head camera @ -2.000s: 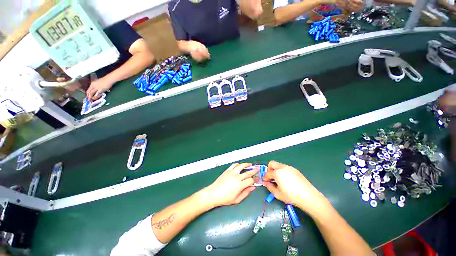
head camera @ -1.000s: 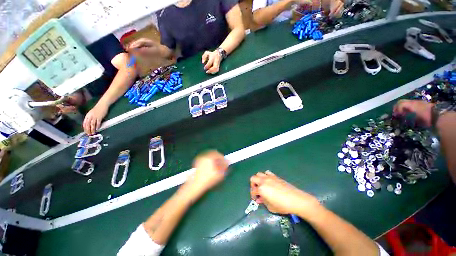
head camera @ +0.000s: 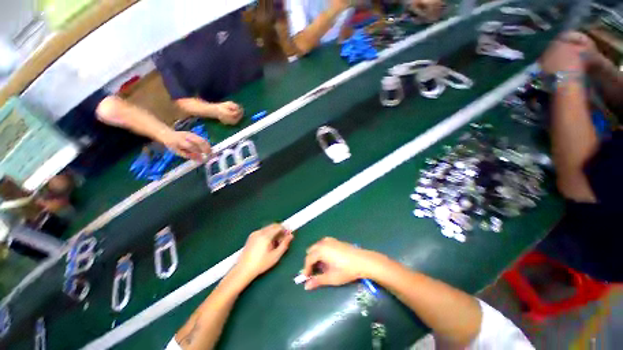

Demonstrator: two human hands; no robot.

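My left hand (head camera: 266,247) is at the near edge rail, fingers curled; I cannot tell whether they hold anything. My right hand (head camera: 333,263) is just right of it above the bench, pinching a small white piece (head camera: 301,278). A blue battery (head camera: 369,286) lies partly hidden beside my right forearm, with small green circuit boards (head camera: 378,333) on the bench below it. On the belt, a white loop housing (head camera: 165,254) with blue at its upper end lies left of my left hand, and a similar housing (head camera: 122,284) lies farther left.
The green belt (head camera: 287,184) also carries three housings side by side (head camera: 233,165), a single housing (head camera: 333,145) and a far cluster (head camera: 430,81). A heap of wired parts (head camera: 478,181) lies right. Other workers' arms reach in opposite and at right. A red stool (head camera: 546,287) stands lower right.
The view has swung right. Two seconds ago both hands held a housing with blue; now neither does, and an additional housing lies on the belt. My hands are apart, the right pinching a white piece.
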